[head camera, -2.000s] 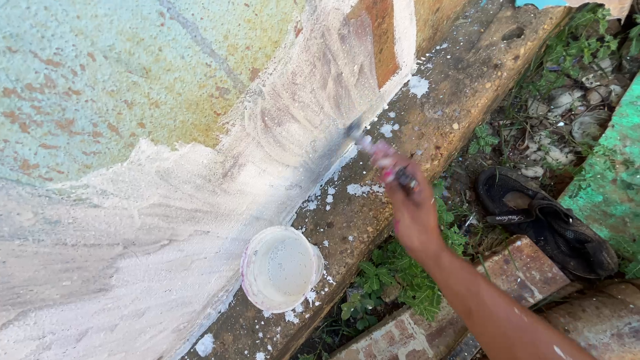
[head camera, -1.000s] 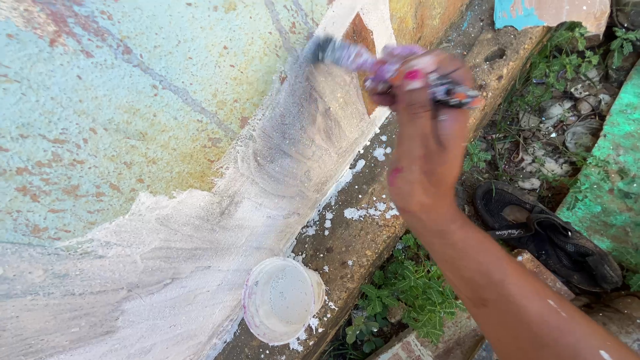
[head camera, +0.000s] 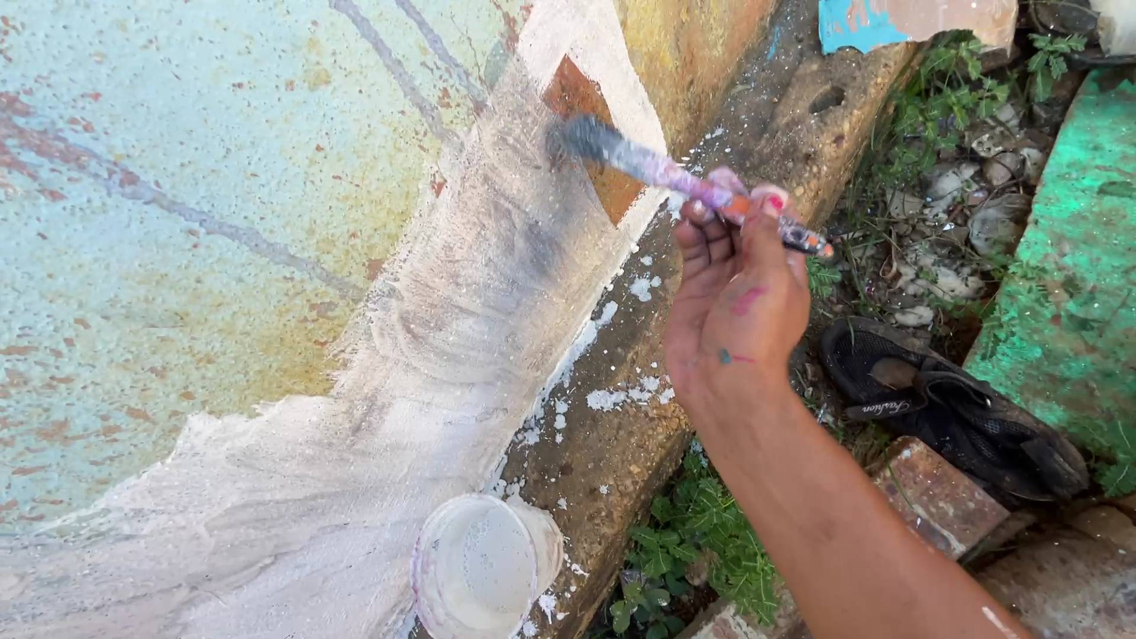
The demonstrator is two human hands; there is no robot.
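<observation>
My right hand (head camera: pixel 741 284), palm turned up and marked with pink and teal paint, grips a paint-smeared paintbrush (head camera: pixel 679 177). The dark bristles are at the wall, on the left edge of a bare brown patch (head camera: pixel 621 186) framed by white paint. A wet, streaky whitish coat (head camera: pixel 470 311) spreads down the wall from there, beside older pale blue-green paint (head camera: pixel 222 266). Below, a plastic tub of whitish liquid (head camera: pixel 488 559) stands on the ledge against the wall. My left hand is out of view.
A rough concrete ledge (head camera: pixel 612 444) with white splashes runs along the wall's foot. Beyond it lie weeds (head camera: pixel 710 532), rubble (head camera: pixel 954 186), a black sandal (head camera: pixel 958 408), a brick (head camera: pixel 941 497) and a green-painted slab (head camera: pixel 1065 266). A blue-and-pink painted piece (head camera: pixel 914 22) lies at the top right.
The brush has moved up the wall from near the ledge, then onto the brown patch's left edge. My right hand has turned so that its palm shows. The tub has stayed on the ledge.
</observation>
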